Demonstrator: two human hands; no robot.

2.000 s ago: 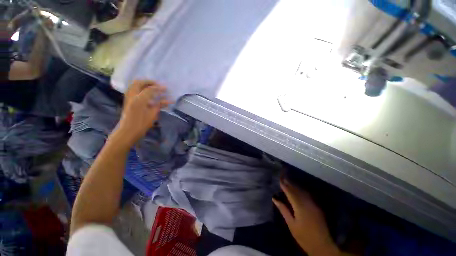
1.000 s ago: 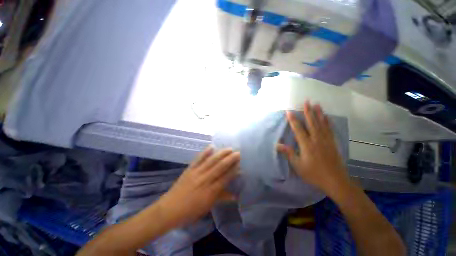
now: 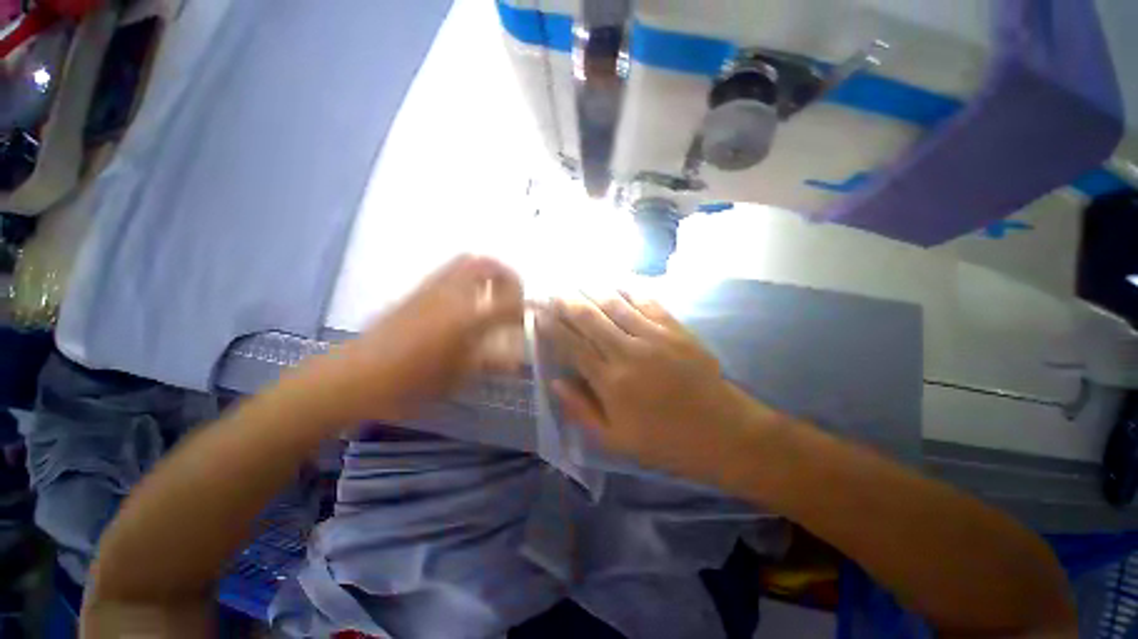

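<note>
A light blue-grey garment panel point(image 3: 824, 362) lies on the white machine table under and right of my right hand, below the glowing needle area. A narrow strip of its cloth hangs down between my hands over the table's front edge. My left hand point(image 3: 456, 318), blurred, has its fingers bent at the left end of the panel; its fingertips are lost in glare. My right hand point(image 3: 637, 375) rests on the panel with its fingers pointing up-left, close to my left hand. The needle and presser foot are washed out by light beside the short dark cylinder point(image 3: 654, 237).
The machine head point(image 3: 799, 112) with its blue stripe and purple cloth strip point(image 3: 998, 137) stands at upper right. More panels point(image 3: 250, 175) lie on the table at left. Bunched grey cloth point(image 3: 437, 537) hangs below the table's grey edge point(image 3: 1023, 472). Blue baskets point(image 3: 262, 556) stand below.
My right hand has moved left across the panel, close to my left hand. My left hand has risen from the front edge onto the table. The panel now lies flatter at the right.
</note>
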